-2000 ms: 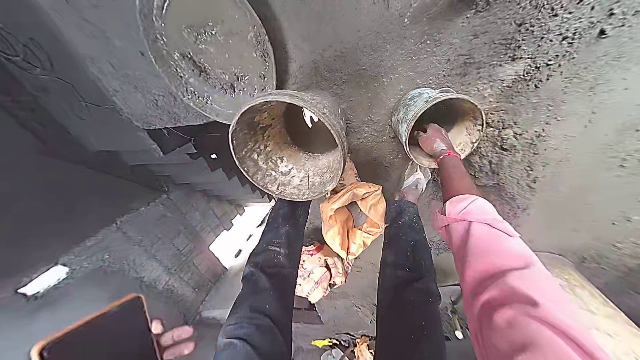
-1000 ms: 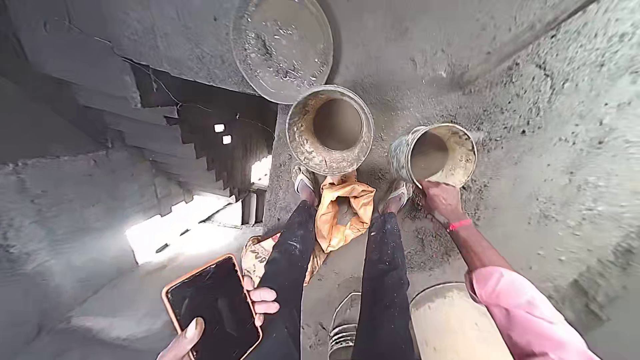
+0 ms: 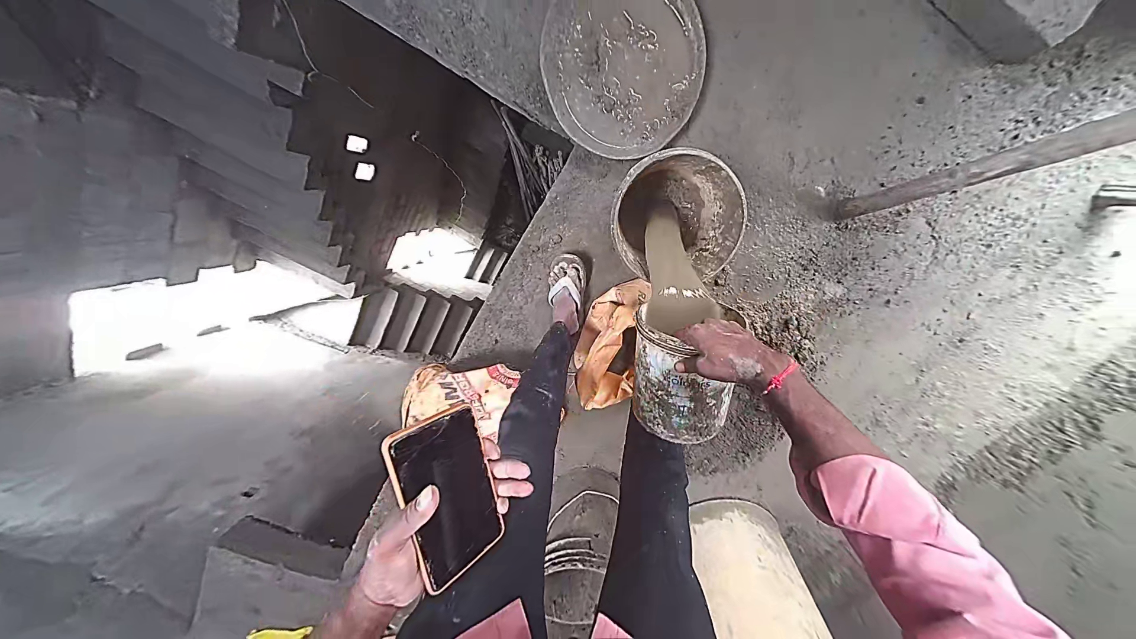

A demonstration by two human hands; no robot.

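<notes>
My right hand (image 3: 729,355) grips the rim of a small paint-spattered bucket (image 3: 683,399), which is tipped forward. Grey-brown slurry (image 3: 670,253) pours out of it into a larger, mud-caked bucket (image 3: 735,200) on the floor. In my left hand (image 3: 404,546) is a smartphone (image 3: 448,497) with an orange case edge and a dark screen. An orange plastic sack (image 3: 606,346) lies between my legs, next to the small bucket. Beyond the larger bucket is a wide round tub (image 3: 626,75) holding wet grey material.
An open stairwell with concrete steps (image 3: 413,319) drops away on the left, past the floor edge. A printed sack (image 3: 453,390) lies by my left leg. A wooden pole (image 3: 985,169) lies at the right. A pale cylindrical container (image 3: 750,568) and a dark bucket (image 3: 581,550) are near my legs.
My right hand has brought the small bucket left from its place on the right and tipped it; slurry now flows out. The phone in my left hand has come further into view.
</notes>
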